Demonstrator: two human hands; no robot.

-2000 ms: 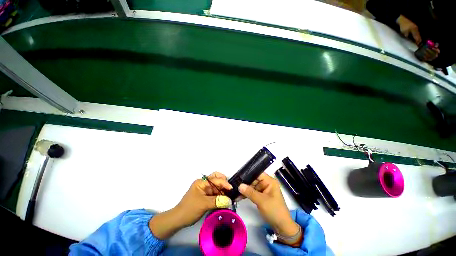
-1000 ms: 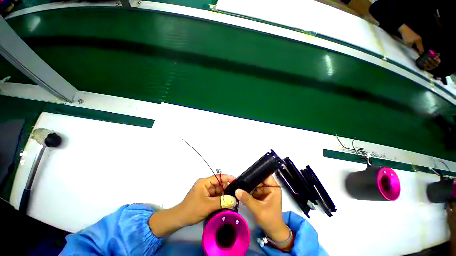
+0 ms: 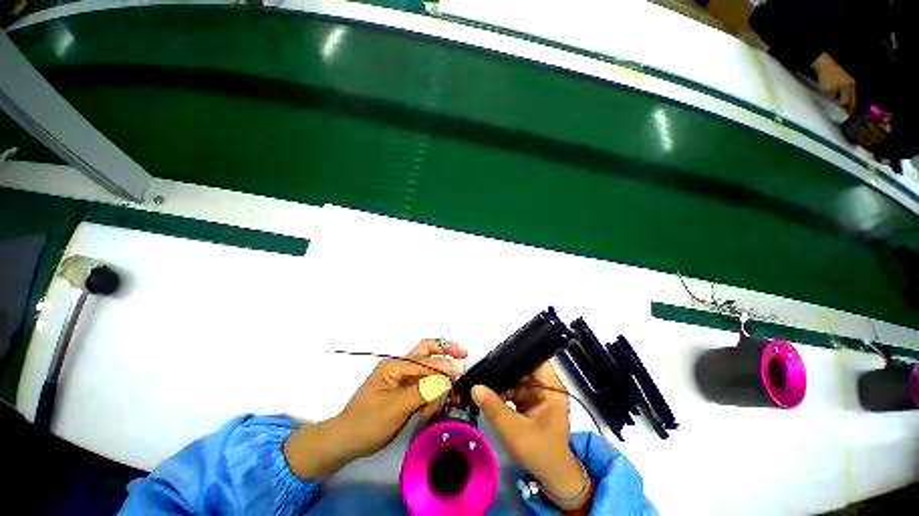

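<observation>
A dryer body with a glossy pink end ring [image 3: 449, 470] stands at the bottom centre, ring facing up. My right hand [image 3: 526, 413] grips a black handle shell [image 3: 512, 353], which slants up and right from the neck of the body. My left hand [image 3: 393, 398], with a pale yellow cover on a finger, is at the neck; its fingertips are on the wires there. One dark wire [image 3: 378, 354] runs out left past my left fingers. Another dark wire [image 3: 574, 395] curves out right past my right hand. The joint itself is partly hidden by my fingers.
Loose black handle shells [image 3: 617, 383] lie right of my hands. A pink-ringed body [image 3: 751, 373] with wires lies further right, another [image 3: 889, 387] at the right edge. A mallet [image 3: 77, 323] lies far left. The green belt [image 3: 484, 151] crosses behind. A person's hand [image 3: 834, 81] shows top right.
The wire at my left hand has swung from pointing up to lying left. A wire now shows right of my right hand. The handle shell stays slanted at the neck.
</observation>
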